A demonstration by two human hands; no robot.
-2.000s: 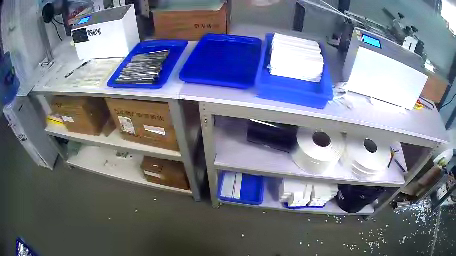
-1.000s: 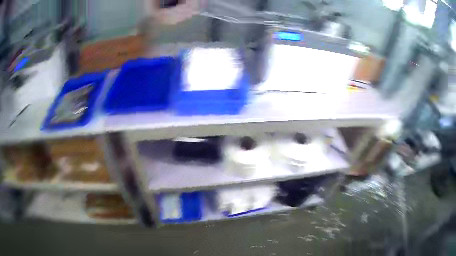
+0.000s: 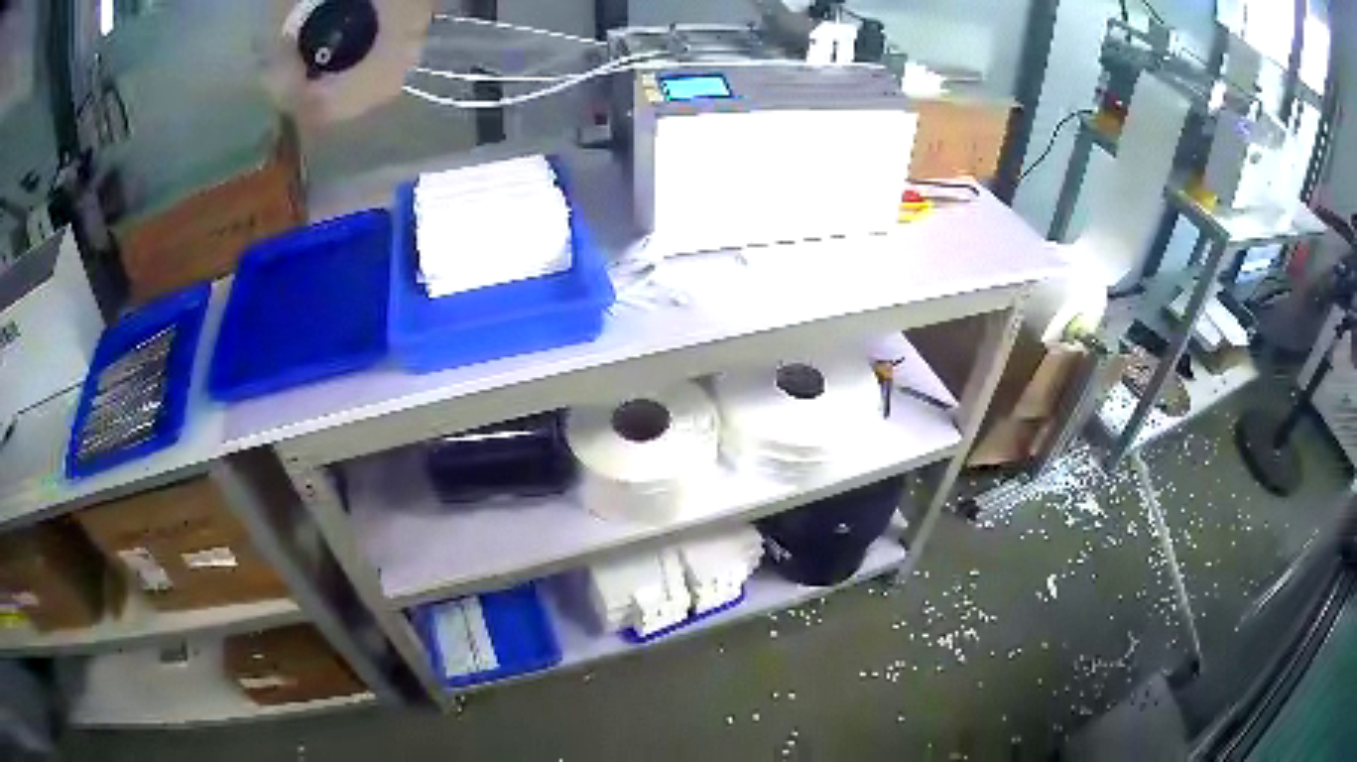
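Observation:
No hand is in view. A white-grey cutting machine with a blue screen stands on the bench. White bands run to it from the feed reel behind. Left of it, a blue tray holds a thick bundle of white cut strips. An empty blue tray lies beside that, and a tray of dark silvery strips is at the far left. Crumpled white scrap lies between the tray and the machine. Scissors with red and yellow handles lie at the machine's right.
Material rolls sit on the middle shelf. White bundles, a blue tray and a black bag or bin are on the bottom shelf. Cardboard boxes are lower left. White bits litter the floor. A dark stand is at the right.
The view has swung right and sharpened. The trays and machine sit further left in the picture, and the reel, the littered floor and the stand at the right show more. No object has visibly been moved.

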